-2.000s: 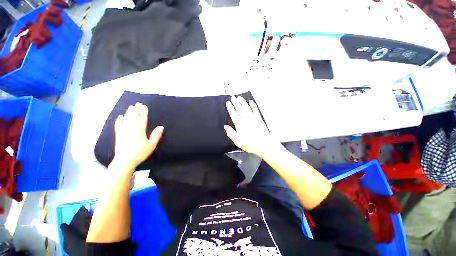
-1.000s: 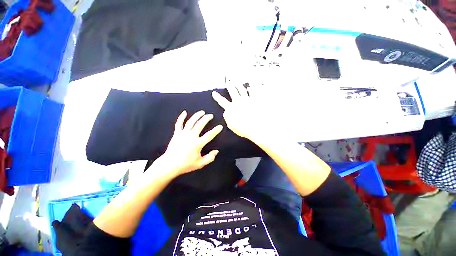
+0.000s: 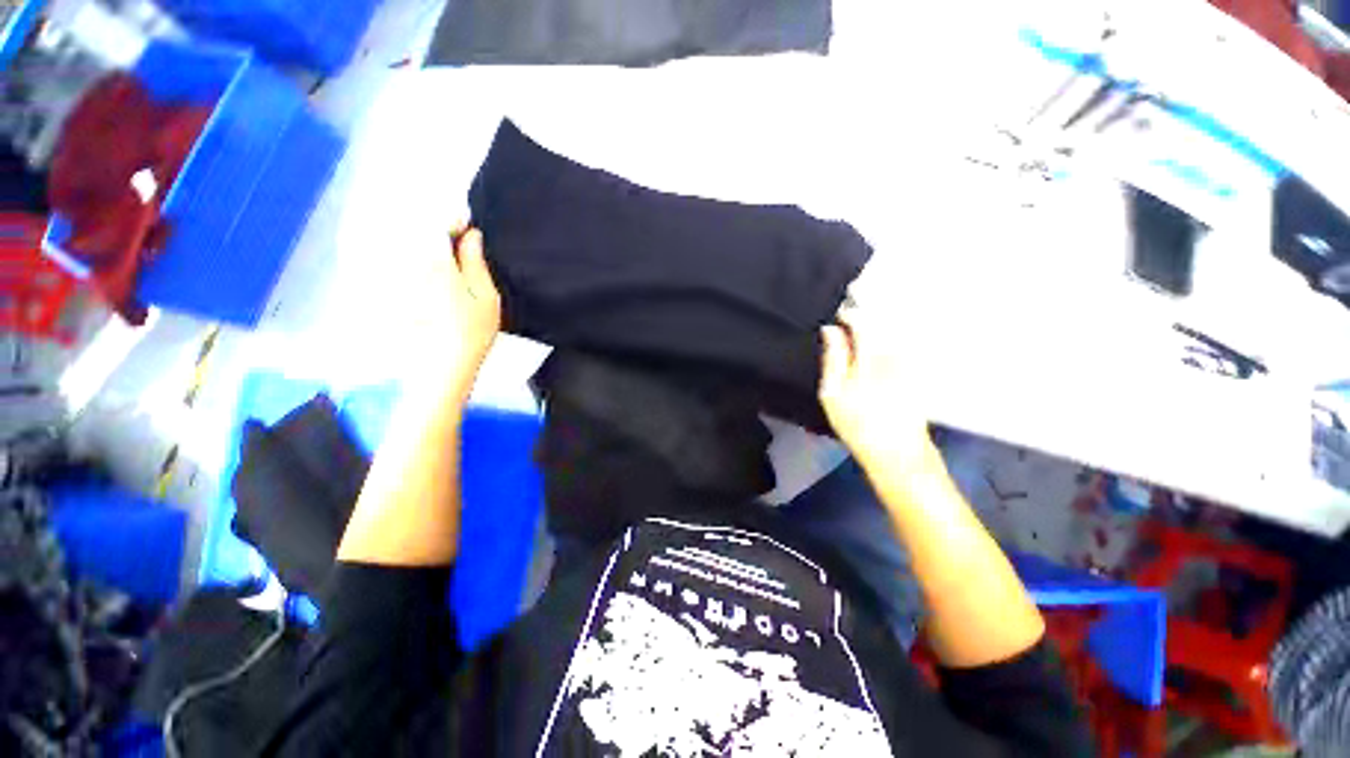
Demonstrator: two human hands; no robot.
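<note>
A black garment panel (image 3: 652, 259) is spread between my hands above the near side of the white table, its lower part hanging toward my lap. My left hand (image 3: 477, 296) grips its left edge, thumb on the near face and fingers mostly hidden behind the cloth. My right hand (image 3: 862, 388) grips its right edge at the lower corner, fingers partly hidden. The cloth below merges with my black printed shirt.
A dark grey stack of panels (image 3: 629, 27) lies at the table's far side. The white sewing machine (image 3: 1244, 89) stands at right, blurred, with a black rectangle (image 3: 1164, 240) on its bed. Blue bins (image 3: 244, 222) with dark red pieces stand at left; another blue bin (image 3: 496, 511) is by my lap.
The panel lay flat under both hands; now it is lifted at its edges. My left hand has moved left to its side edge. The camera view has shifted and tilted.
</note>
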